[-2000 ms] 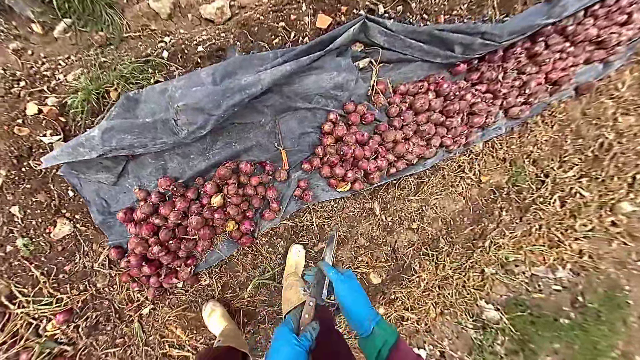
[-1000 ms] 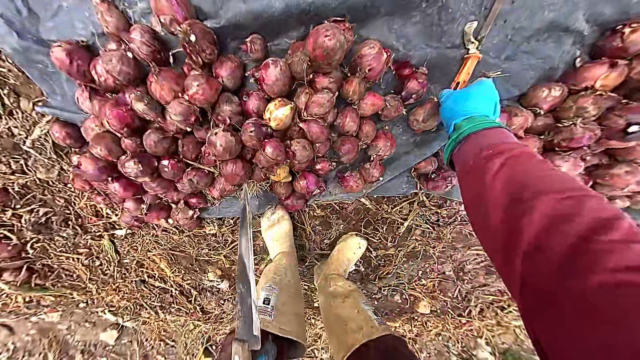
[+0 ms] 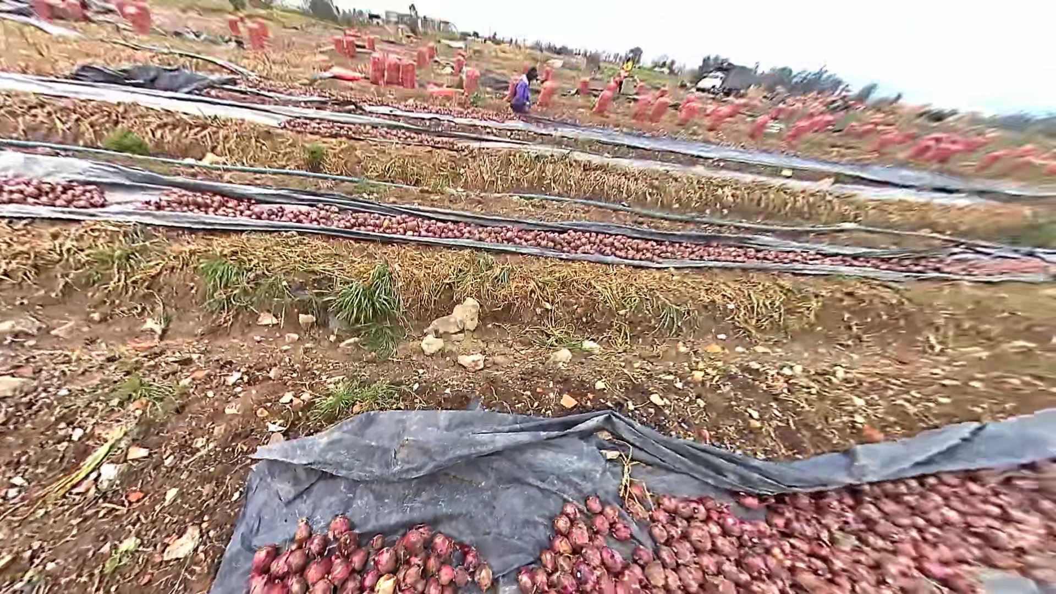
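Note:
Neither my left hand nor my right hand is in the frame. Red onions lie in two heaps on a dark grey plastic sheet (image 3: 429, 474) at the bottom. The smaller heap of red onions (image 3: 355, 565) is cut off by the lower edge, and the larger heap of red onions (image 3: 742, 544) runs off to the right. A strip of bare sheet separates them. The sheet's far edge is folded and bunched. The blade and the orange-handled tool seen earlier are out of view.
Pale stones (image 3: 456, 318) and grass tufts (image 3: 367, 297) dot the soil beyond the sheet. Farther off, a long row of onions (image 3: 495, 235) lies on dark sheeting. Red mesh sacks (image 3: 393, 71), a person in purple (image 3: 521, 92) and a truck (image 3: 726, 78) stand in the distance.
The view has swung up from the boots and near heap to the wider field. My gloved hand, which was at the orange-handled tool on the sheet, has left the view, as has the long blade.

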